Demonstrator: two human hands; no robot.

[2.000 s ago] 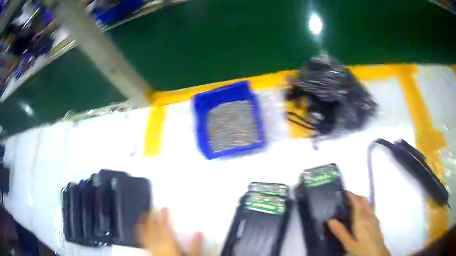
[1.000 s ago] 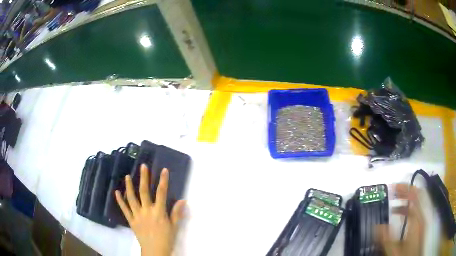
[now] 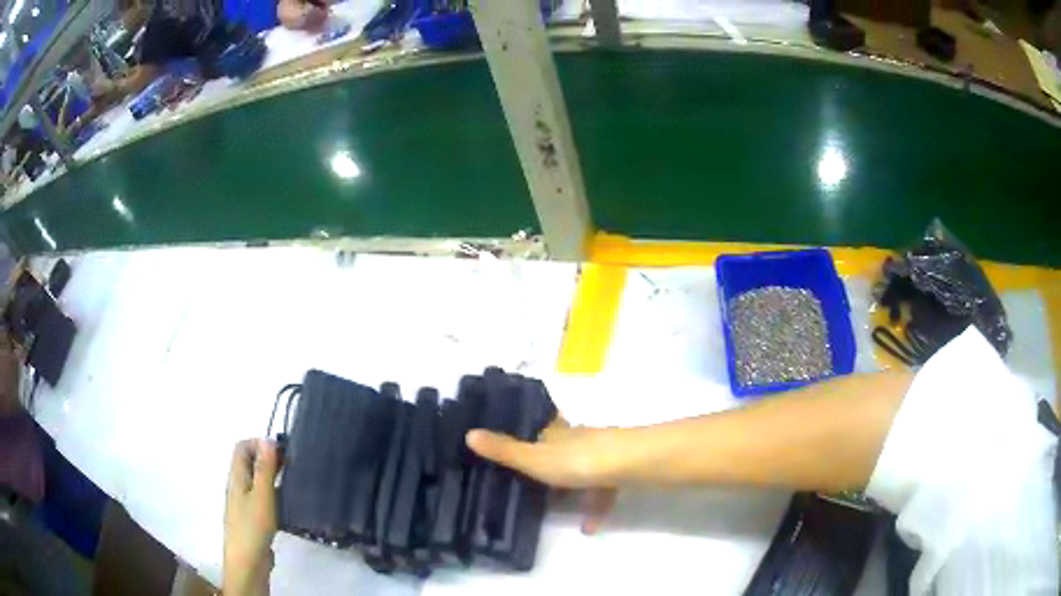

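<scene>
A row of black ribbed power bank housings (image 3: 401, 472) leans together on the white bench covering, left of centre. My left hand (image 3: 251, 501) presses on the left end of the row, fingers against the outermost housing. My right hand (image 3: 559, 460) reaches across from the right and grips the right end of the row, its thumb over the top edges. The row is held between both hands. More black housings (image 3: 820, 547) lie at the lower right, partly hidden under my right sleeve.
A blue tray (image 3: 847, 332) of small screws stands right of centre. Beside it lies a plastic bag (image 3: 960, 291) with black cables. A green conveyor belt (image 3: 431, 151) runs behind a post (image 3: 529, 128). Dark items (image 3: 49, 332) lie at the far left. A person's hand (image 3: 305, 14) shows beyond the belt.
My right hand has left the housings at the right and crossed to the row's right end. My left hand has moved from on top to its left end. The view has shifted left.
</scene>
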